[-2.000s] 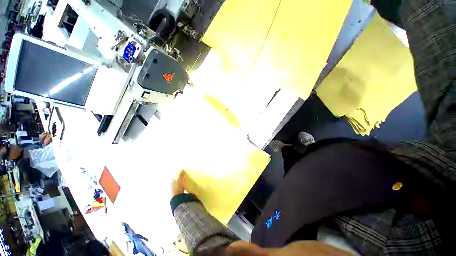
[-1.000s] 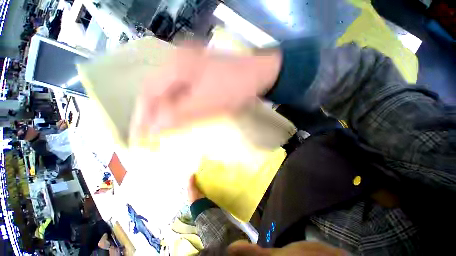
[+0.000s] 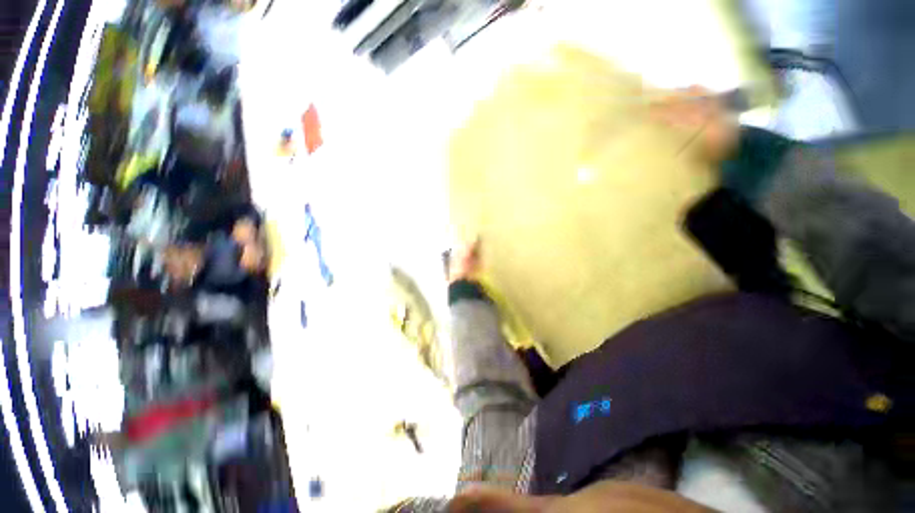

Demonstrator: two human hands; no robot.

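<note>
A large yellow fabric panel (image 3: 572, 210) is spread in front of my body, its lower edge against my dark apron. My left hand (image 3: 467, 261) is at the panel's left edge, with its fingers closed on the edge. My right hand (image 3: 702, 115) is at the panel's upper right, blurred; its fingers overlap the fabric, but I cannot tell whether they grip it. Glare hides the fabric's upper part.
The white table (image 3: 351, 351) glares on the left, with a reddish-brown card (image 3: 312, 128), a blue item (image 3: 317, 243) and yellowish scraps (image 3: 413, 311) on it. A black object (image 3: 737, 235) is below my right hand. People and machines blur at far left.
The view has swung, so the machine head and screen have left the picture. My right hand has moved to the right side, and the yellow panel now lies spread broadly between both hands.
</note>
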